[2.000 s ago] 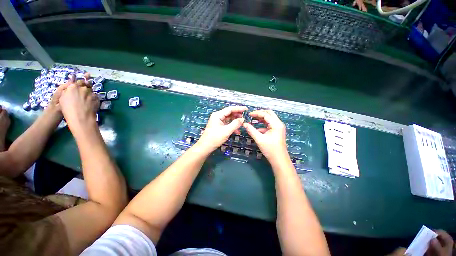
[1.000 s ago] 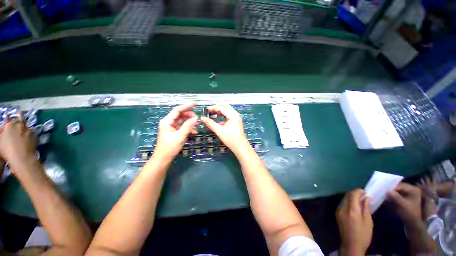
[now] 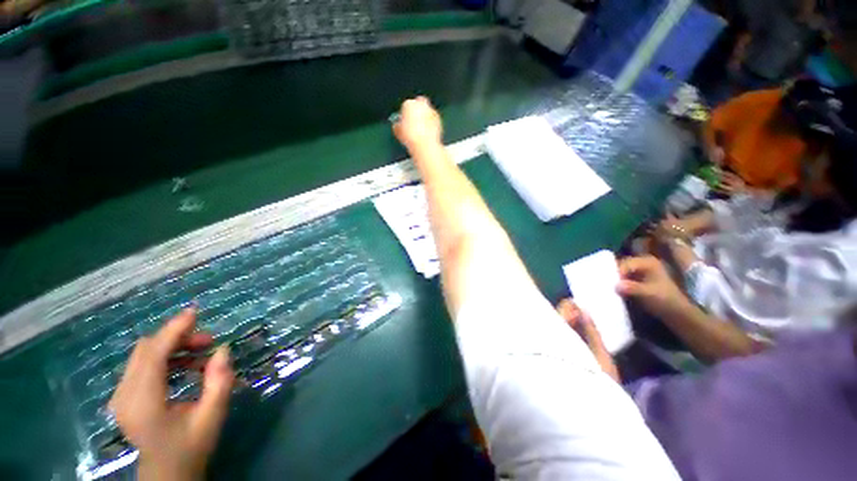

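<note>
My left hand (image 3: 171,399) is over the near left part of the clear blister tray (image 3: 225,282), with thumb and fingers apart and nothing clearly held. Dark parts with shiny faces lie along the tray's near side; my left hand hides some. My right hand (image 3: 419,124) is stretched out over the dark green belt, beyond the pale rail. Its fingers are closed on a small piece, likely a circuit board (image 3: 395,118), that shows blurred at the fingertips.
Label sheets (image 3: 406,225) lie right of the tray, partly behind my right forearm. A white stack (image 3: 545,169) and clear trays (image 3: 611,122) are farther right. Small pieces (image 3: 188,201) lie on the belt. A neighbour's hands hold a white sheet (image 3: 599,299) at the right.
The view has turned right. My hands, together over the tray before, are apart: my right hand has moved out over the belt, my left hand has stayed over the tray and opened.
</note>
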